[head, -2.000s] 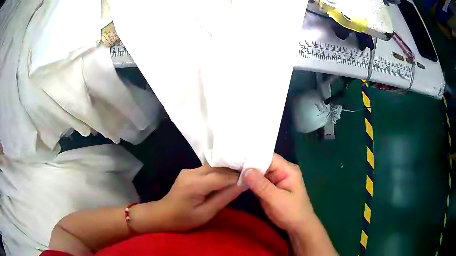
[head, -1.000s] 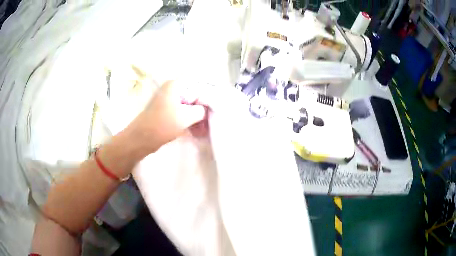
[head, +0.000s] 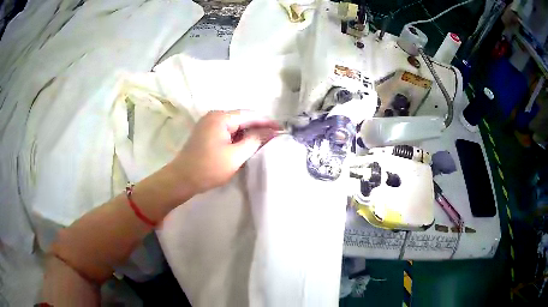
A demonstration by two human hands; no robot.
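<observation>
A white fabric piece (head: 294,228) hangs from the sewing machine (head: 336,72) over the table's front edge, bright under the lamp. Its upper edge lies at the dark, shiny presser foot and needle area (head: 327,147). My left hand (head: 219,150) holds the fabric's edge just left of the presser foot, fingers pointing right. A red string bracelet is on the wrist. My right hand is not in view.
A big heap of white cloth (head: 66,120) fills the left. The machine's cover (head: 399,189) and lamp (head: 402,131) stand right of the needle area. Farther right are pink-red snips (head: 447,205), a black phone (head: 476,178) and a black thread cone (head: 477,109).
The view has swung from my lap up to the machine. Both hands held the fabric's end low down; now the left is beside the presser foot and the right has left the picture.
</observation>
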